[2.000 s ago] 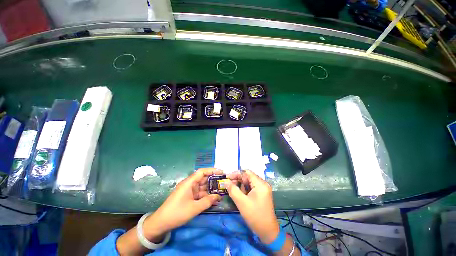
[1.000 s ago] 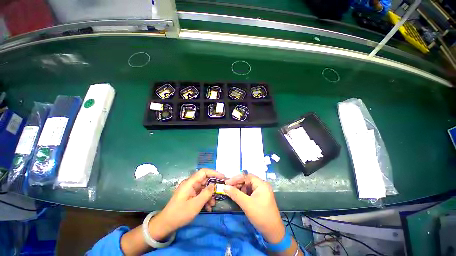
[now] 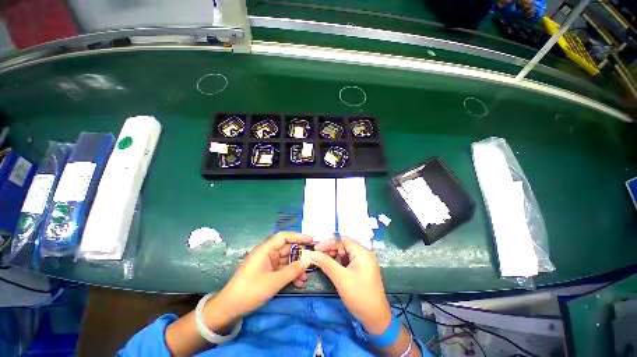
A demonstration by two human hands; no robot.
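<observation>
A small dark watch housing (image 3: pixel 299 252) with a shiny rim and a pale piece on it is held between both hands above the near edge of the green bench. My left hand (image 3: pixel 264 266) grips its left side with thumb and fingers. My right hand (image 3: pixel 349 270) is on its right side, with the thumb over the pale piece. The fingers hide much of the housing. No tweezers can be made out. Two white strips (image 3: pixel 320 209) lie side by side just beyond the hands, with small white scraps (image 3: pixel 383 219) to their right.
A black component tray (image 3: pixel 293 171) holds similar housings; its front right pocket is empty. A black box (image 3: pixel 457 209) with white pieces stands to its right. Bagged white strips (image 3: pixel 504 209) lie far right. A white pack (image 3: pixel 120 192) and blue packs (image 3: pixel 73 195) lie left. A person's hand shows top right.
The housing is tilted differently in the fingers, and my right thumb has shifted over the pale piece. Both hands stay on it. The tray and packs have not moved.
</observation>
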